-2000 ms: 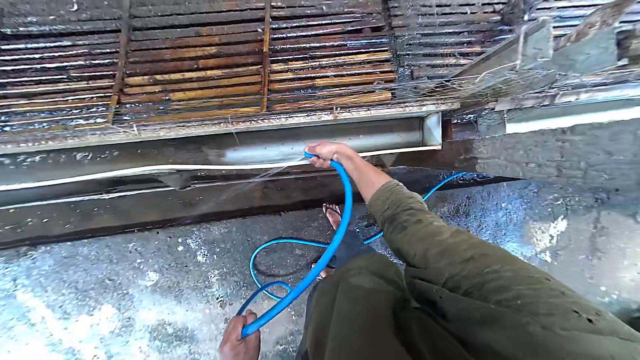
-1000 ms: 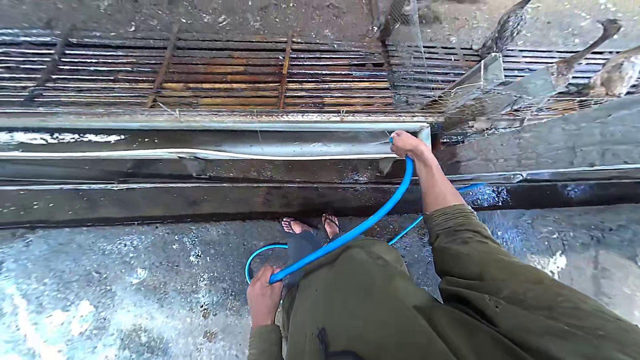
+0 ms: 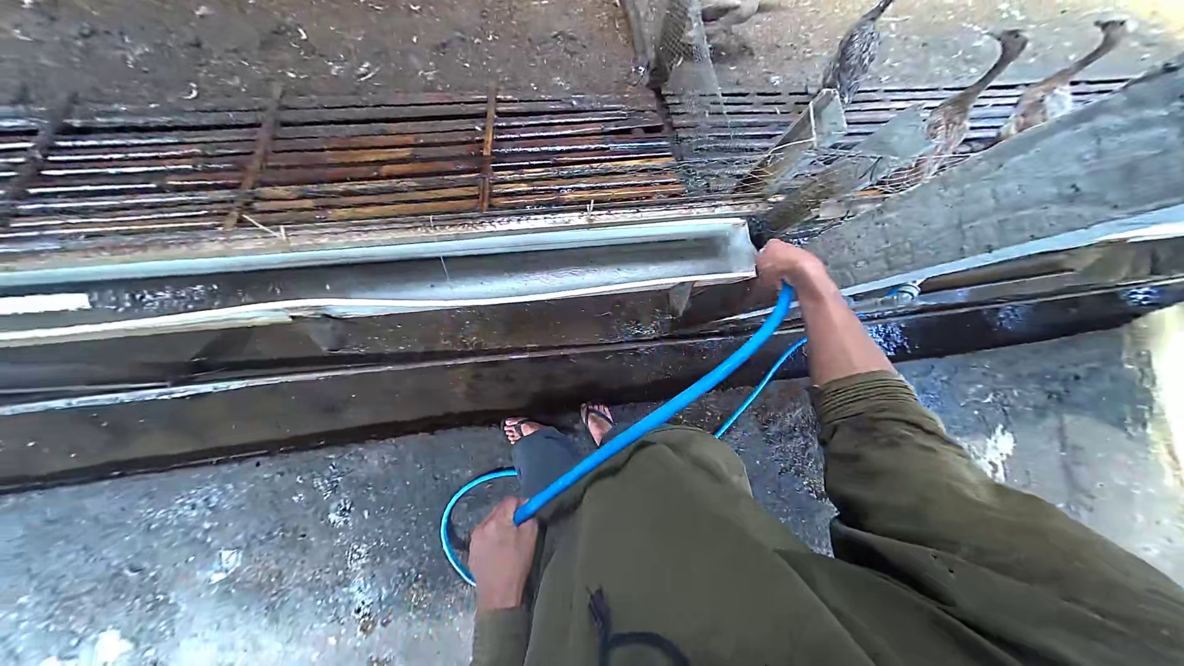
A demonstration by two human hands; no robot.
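A blue hose (image 3: 666, 410) runs across the front of my body between my two hands. My right hand (image 3: 789, 265) is closed around it near its upper end, at the right end of a long trough (image 3: 592, 262); the hose's tip is hidden by the hand. Lower down, my left hand (image 3: 502, 552) grips the same hose beside my thigh. From there the hose loops over the wet floor and shows again below my right forearm. Wetness shines inside the trough, which has pale rims.
Wet slatted flooring (image 3: 370, 166) lies behind the trough. Several long-necked birds (image 3: 953, 116) stand at the upper right, near wire mesh and boards. A grey panel (image 3: 1017, 194) extends to the right. A dark ledge (image 3: 277, 416) runs below the trough, and my sandalled feet are beside it.
My right hand has moved rightward along the trough to its end, with the hose in it. My left hand still holds the hose. The birds have come into fuller view as the view shifted.
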